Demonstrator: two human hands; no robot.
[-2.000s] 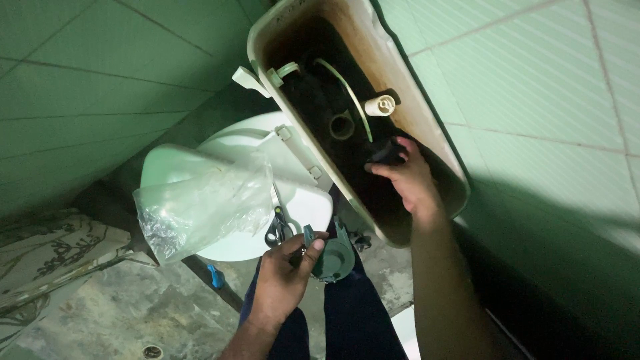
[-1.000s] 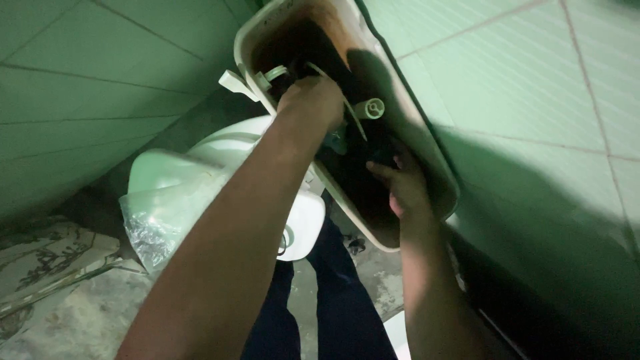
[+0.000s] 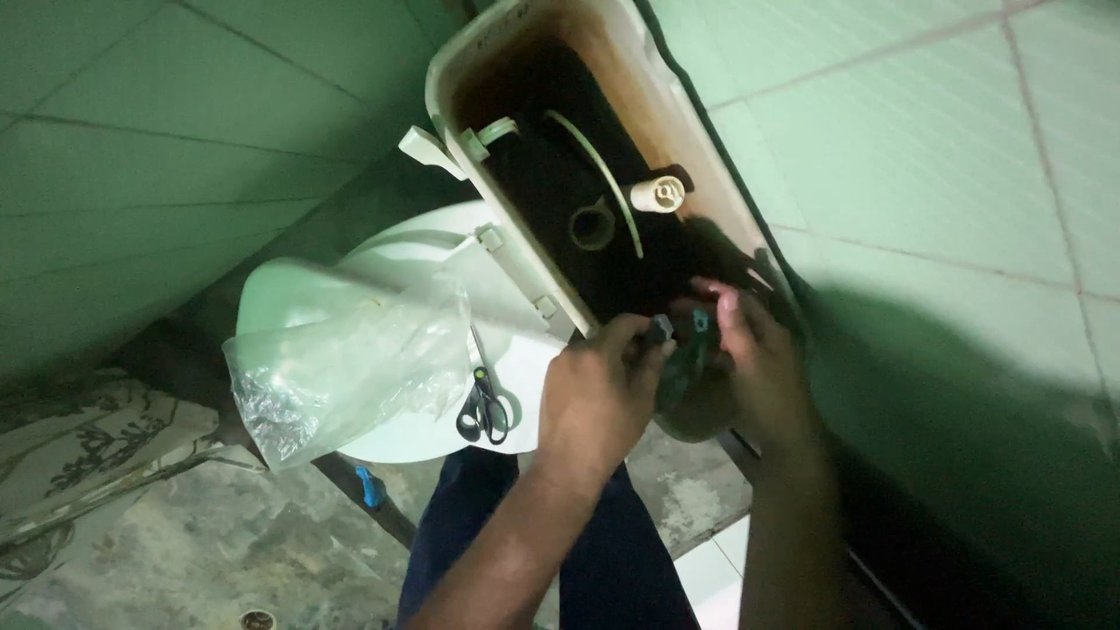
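Observation:
My left hand [image 3: 604, 385] is at the near end of the open toilet cistern [image 3: 534, 254], its fingers closed on a small grey plastic part [image 3: 661, 329]. Close by on the right, my right hand [image 3: 752, 341] is blurred, with its fingers bent beside a dark greenish flapper-like piece [image 3: 687, 367]; whether it grips that piece I cannot tell. Inside the cistern stand a cream plastic tube with a round top [image 3: 658, 194], a thin curved hose [image 3: 604, 171] and a round outlet ring [image 3: 592, 226]. The white flush lever [image 3: 430, 151] juts out from the left wall.
Black-handled scissors [image 3: 481, 407] and a clear plastic bag [image 3: 350, 376] lie on the white toilet lid [image 3: 437, 446]. A blue object [image 3: 369, 486] is on the dark ledge below. Patterned cloth [image 3: 96, 437] lies at the left. Green tiled walls [image 3: 919, 175] flank the cistern.
My left hand has come back from deep in the cistern to its near end, beside my right hand. The greenish piece, held low by my left hand two seconds ago, is now between my hands.

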